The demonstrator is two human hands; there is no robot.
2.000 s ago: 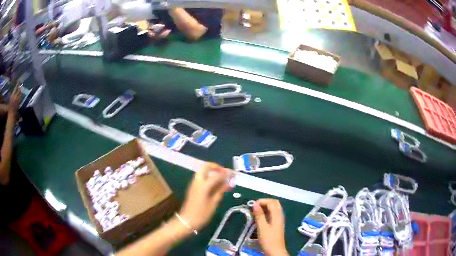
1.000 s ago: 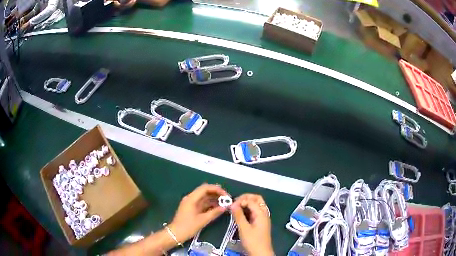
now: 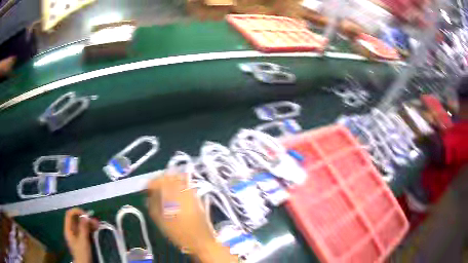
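The view is blurred. My left hand [image 3: 78, 233] is at the lower left, fingers pinched on a small white fitting [image 3: 87, 214], beside two white looped cable units [image 3: 134, 231] with blue ends. My right hand [image 3: 177, 213] is at the lower centre, back of the hand up, against the left side of the cable pile [image 3: 233, 177]. Its fingertips are hidden or blurred, so I cannot tell if it holds a loop.
A pink-red compartment tray [image 3: 344, 195] lies right of the pile. Single cable units [image 3: 131, 156] lie on the dark green belt. A carton of fittings [image 3: 20, 241] is cut off at the lower left. Another tray [image 3: 277, 33] and a box [image 3: 110, 38] are at the back. A red-clad person [image 3: 454, 149] is at right.
The view has swung right, so the belt items and carton appear further left. My hands have parted from around the small white fitting; my right hand is now at the pile.
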